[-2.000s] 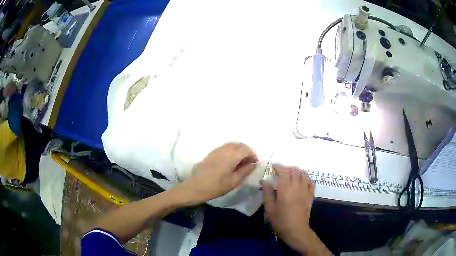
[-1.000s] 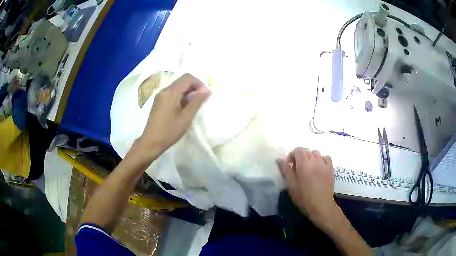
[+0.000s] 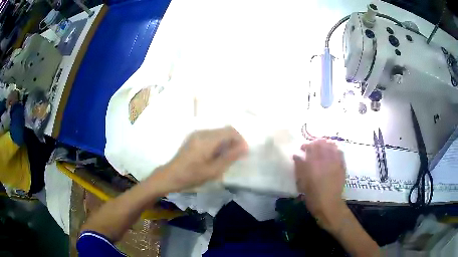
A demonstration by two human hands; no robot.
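White fabric (image 3: 145, 145) lies bunched over the white table and hangs over its front edge; its upper part blends into the glare. A tan patch (image 3: 139, 104) shows in it at the left. My left hand (image 3: 211, 153) is blurred over the fabric's middle, fingers curled; whether it pinches cloth is hidden. My right hand (image 3: 320, 168) lies at the fabric's right end by the table edge, its fingertips bent down; its grip cannot be made out. The sewing machine head (image 3: 386, 50) stands at the upper right.
Silver thread snips (image 3: 380, 155) and black shears (image 3: 421, 160) lie at the right. A lamp (image 3: 326, 80) stands left of the needle. A ruler scale (image 3: 366, 183) runs along the front edge. A blue surface (image 3: 108, 75), a yellow-framed trolley (image 3: 88, 181) and another person's sleeve (image 3: 17, 123) are at the left.
My left hand has moved right and down from beside the tan patch to the fabric's middle. The fabric near my hands lies flatter. My right hand has shifted slightly.
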